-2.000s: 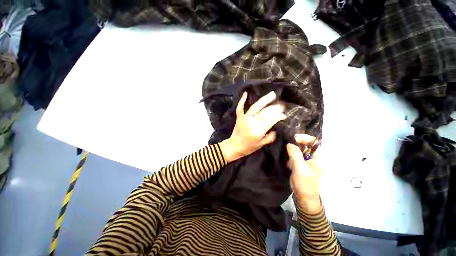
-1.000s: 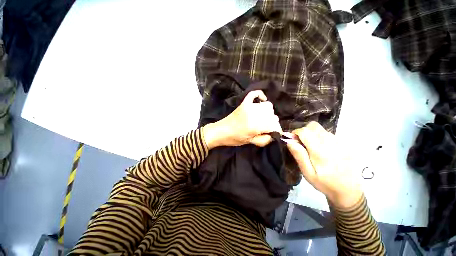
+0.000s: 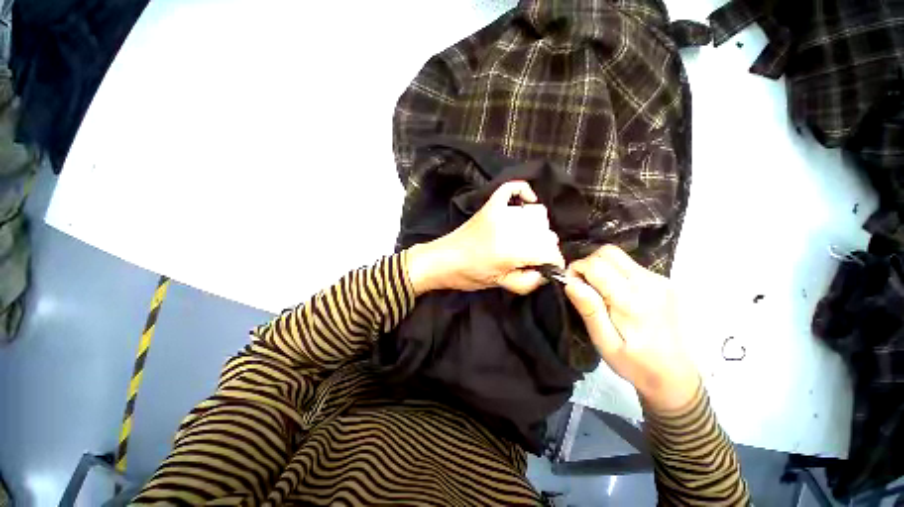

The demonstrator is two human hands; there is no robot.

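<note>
A dark brown plaid garment [image 3: 555, 109] lies in front of me, its plain dark lining [image 3: 471, 347] turned out at the near side and hanging over the table edge. My left hand [image 3: 496, 243] is closed on a fold of the lining. My right hand [image 3: 629, 322] touches my left fingertips, its thumb and forefinger closed around a small metal tip [image 3: 559, 278], seemingly thread snips. The rest of that tool is hidden in the hand.
The white table [image 3: 248, 149] carries a thin curled thread [image 3: 734, 349] and small dark scraps at right. More plaid garments [image 3: 852, 69] lie along the right edge. Dark clothing [image 3: 69, 69] is heaped at the left. Yellow-black tape [image 3: 142, 371] marks the floor.
Since two seconds ago my left fingers have closed from spread to pinching the lining, and my right hand has come up to meet them. The view has moved closer; the last second shows little change.
</note>
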